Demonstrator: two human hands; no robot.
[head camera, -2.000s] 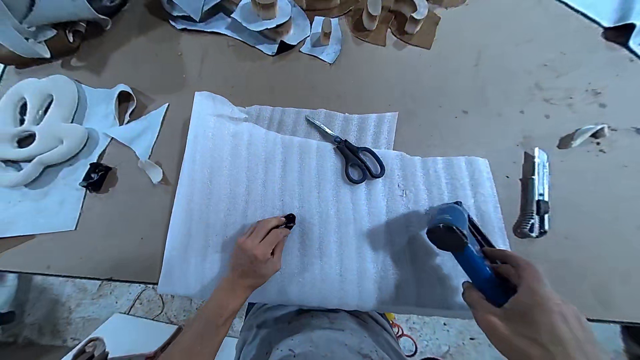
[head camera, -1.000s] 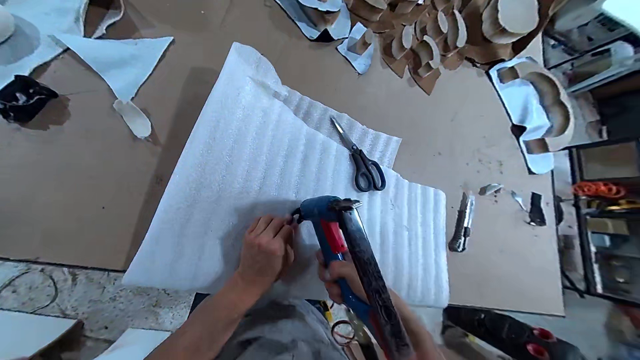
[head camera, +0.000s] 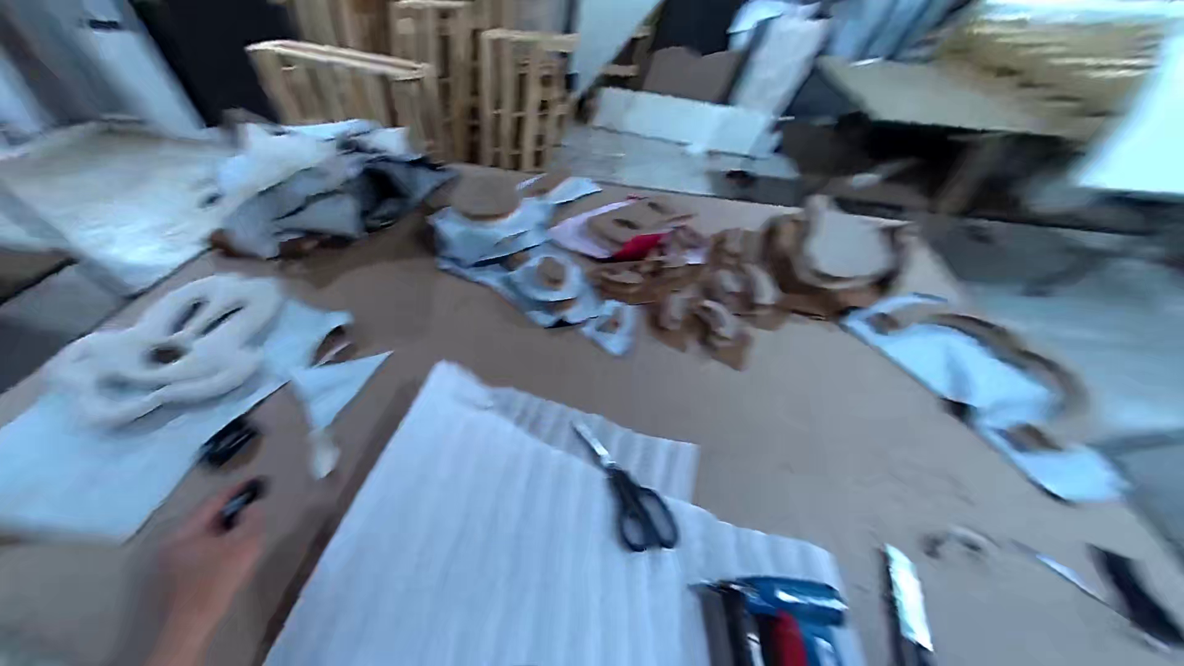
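Observation:
My left hand (head camera: 208, 564), blurred, holds a small black object (head camera: 242, 504) at its fingertips, over the board-covered table at the left. A black crumpled piece (head camera: 229, 440) lies just beyond it, near a white padded cartoon-like face shape (head camera: 171, 351) on pale fabric. White ribbed foam sheet (head camera: 481, 546) covers the near middle, with black-handled scissors (head camera: 634, 499) lying on it. At the bottom edge, a blue, black and red handheld tool, apparently a staple gun (head camera: 786, 615), rests over the foam's right part, partly cut off. My right hand is out of view.
A utility knife (head camera: 906, 601) lies right of the foam. Fabric pieces and brown cut-out shapes (head camera: 712, 305) sit along the far side. A curved shape on pale blue fabric (head camera: 1004, 398) is at the right. Wooden frames (head camera: 444, 83) stand behind the table.
My left hand has moved left off the foam, holding the small black object. My right hand, on the blue tool before, has left the view. The view has tilted up.

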